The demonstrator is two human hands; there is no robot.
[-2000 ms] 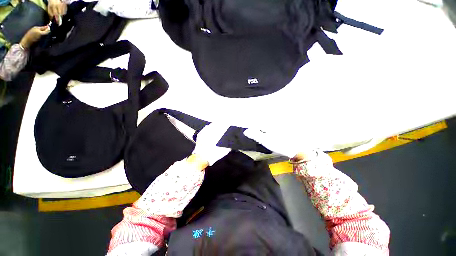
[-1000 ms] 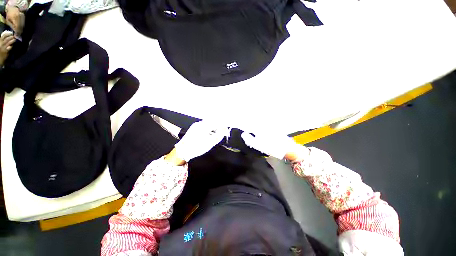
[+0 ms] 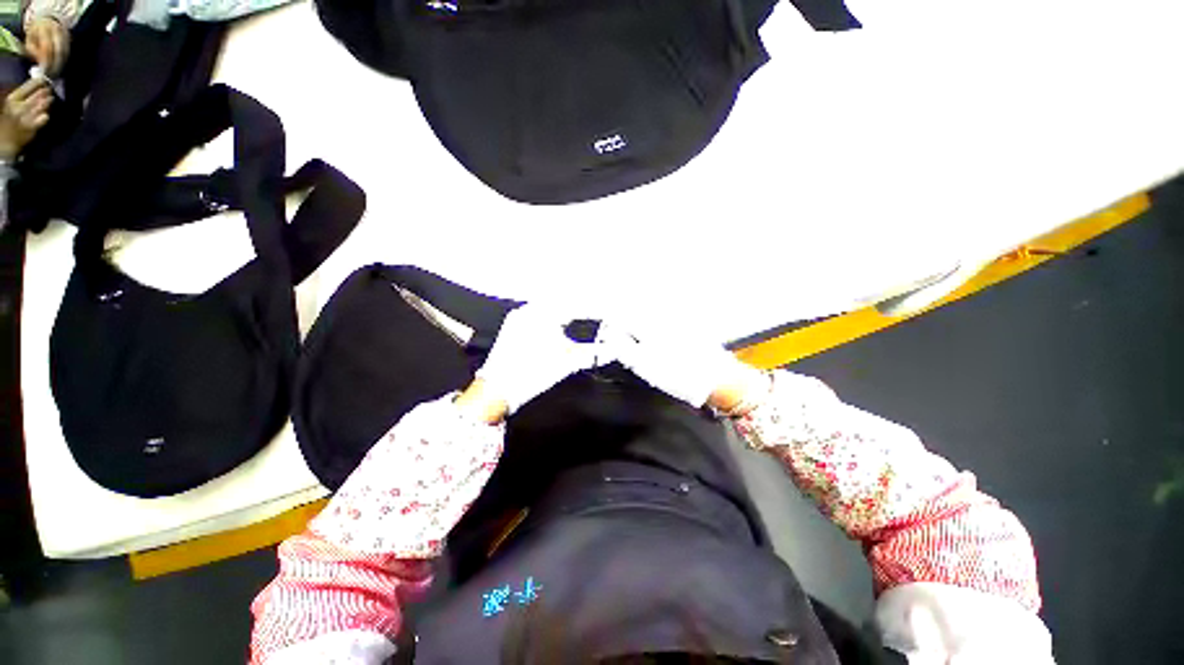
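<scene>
A black crescent bag (image 3: pixel 377 370) lies at the table's near edge, with a pale line along its upper edge. Its black strap runs to my hands. My left hand (image 3: pixel 539 353), in a white glove, is closed on the strap. My right hand (image 3: pixel 665 360), also gloved in white, is closed on the strap's other part, fingertips almost touching the left ones. A small dark piece of strap (image 3: pixel 583 330) shows between them. Whether a metal ring is there I cannot tell; the fingers hide it.
A black bag with looped strap (image 3: pixel 169 383) lies at the left on the white table (image 3: pixel 909 156). A heap of black bags (image 3: pixel 571 117) lies at the back centre. Another person's hands (image 3: pixel 26 111) and dark fabric are at the far left. My dark apron (image 3: pixel 623 572) is below.
My hands have come close together from about a hand's width apart, and the strap stretch between them has shortened. The view has shifted, so the table's things sit differently in the picture.
</scene>
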